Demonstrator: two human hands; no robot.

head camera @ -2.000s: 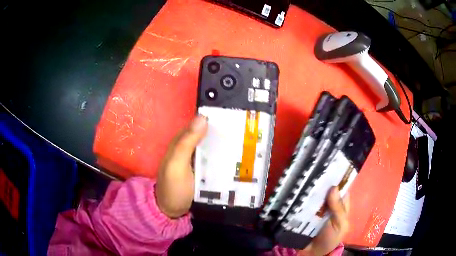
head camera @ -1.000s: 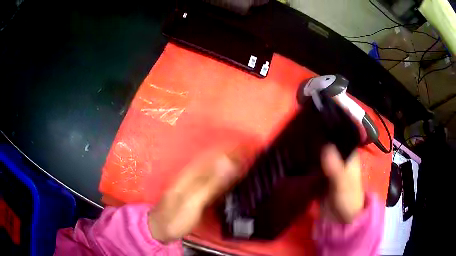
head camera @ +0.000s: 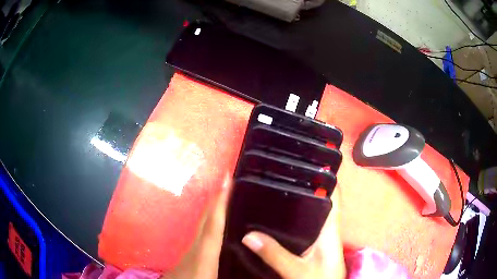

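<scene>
A fanned stack of several black smartphones (head camera: 278,212) is held screen side up low in the middle of the view, top edges stepped. The rearmost phone has a small white label, and small red spots show at the right of the top edges. My right hand (head camera: 305,253) grips the stack from the right, thumb on the front screen. My left hand (head camera: 210,240) is along the stack's left side, blurred, its fingertips hidden. Another black slab (head camera: 234,60) with white labels lies at the red mat's far edge, partly behind the stack.
The red mat (head camera: 158,180) lies on the dark green bench (head camera: 71,109). A white and grey barcode scanner (head camera: 395,150) with a black cable lies at right. A blue bin (head camera: 24,218) with a red tag is at lower left. A grey object is at the far edge, cables beyond.
The phones, earlier open backs up and partly apart, are now one screen-up stack. Both hands have closed in on it. The camera view has shifted, showing more of the bench's far side.
</scene>
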